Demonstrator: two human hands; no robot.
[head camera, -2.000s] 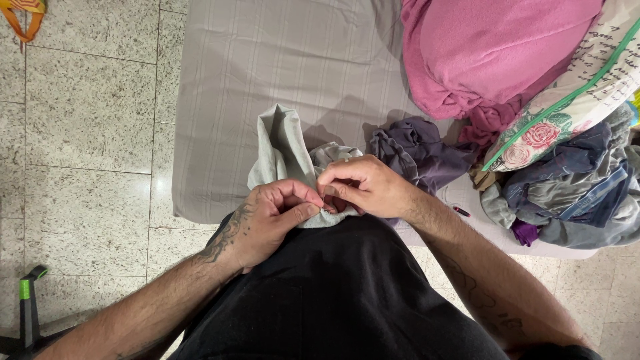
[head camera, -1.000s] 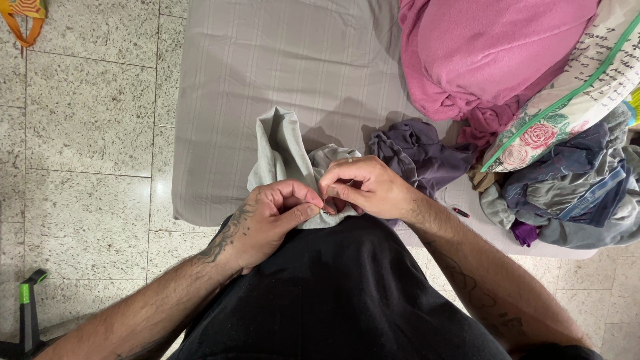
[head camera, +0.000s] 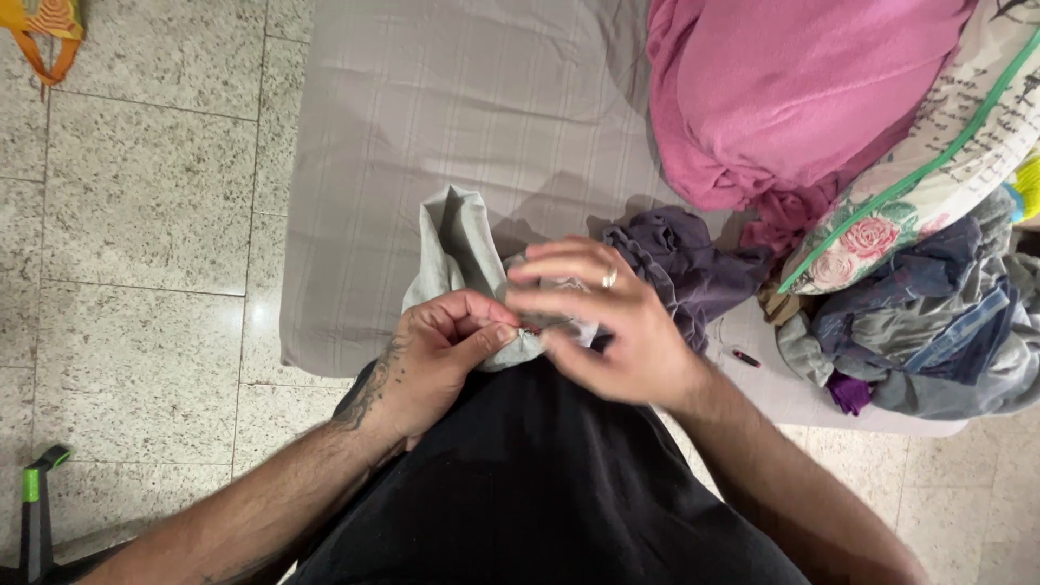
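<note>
A light grey cloth garment (head camera: 475, 252) lies bunched at the edge of the bed, above my black-clothed lap, with one tube-like part standing up. My left hand (head camera: 443, 349) pinches a gathered bit of it between thumb and forefinger. My right hand (head camera: 605, 325), blurred by motion and wearing a ring, is just to the right with fingers spread over the garment's right part. Whether it holds something thin, such as a thread or needle, cannot be told. A crumpled dark purple cloth (head camera: 691, 264) lies just beyond my right hand.
The grey bed sheet (head camera: 455, 97) stretches ahead. At the right lie a pink blanket (head camera: 796, 89), a floral pillow (head camera: 873, 231), a pile of clothes (head camera: 934, 325) and a small dark pen-like item (head camera: 746, 358). An orange strap (head camera: 49, 61) and a black-and-green stand (head camera: 34, 504) are at the left, over floor tiles.
My right hand has moved away from the fingertips of my left hand and its fingers have spread. My left hand keeps its pinch on the grey garment.
</note>
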